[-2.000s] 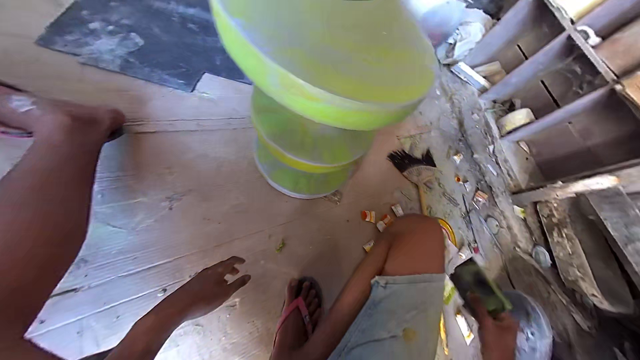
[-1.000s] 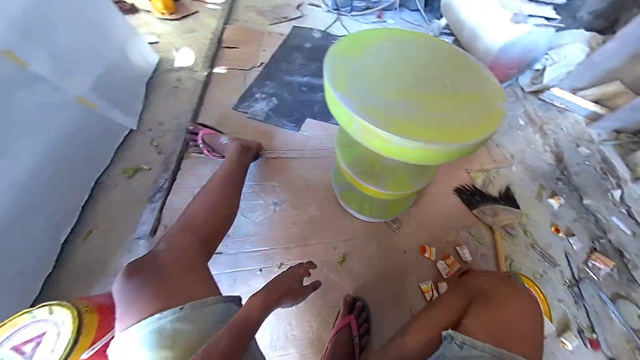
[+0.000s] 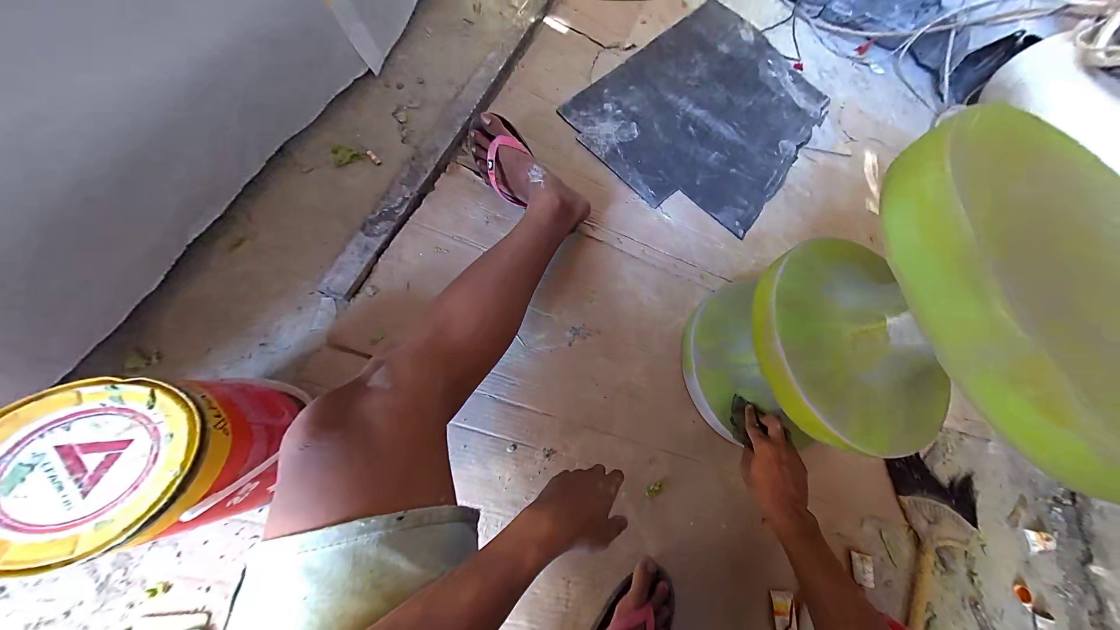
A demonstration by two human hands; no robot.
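A tiered round stand with patchy yellow-green paint (image 3: 989, 262) rises at the right, its wide top disc nearest the camera. My right hand (image 3: 774, 468) grips a small dark pad (image 3: 746, 420) against the edge of its lowest disc. What the pad is made of cannot be told. Left of it, my left hand (image 3: 579, 507) hangs over the cardboard floor covering (image 3: 612, 385), fingers apart and holding nothing.
A red and yellow paint can (image 3: 241, 437) stands by my left knee. A dark sheet (image 3: 700, 114) lies on the cardboard. Behind the stand are a brush (image 3: 936, 507), small litter pieces and cables (image 3: 919, 35). A grey sheet (image 3: 175, 149) fills the upper left.
My right hand, out of view one second ago, is now at the stand's lowest disc with the dark pad. The view has shifted strongly, and the stand now shows farther right.
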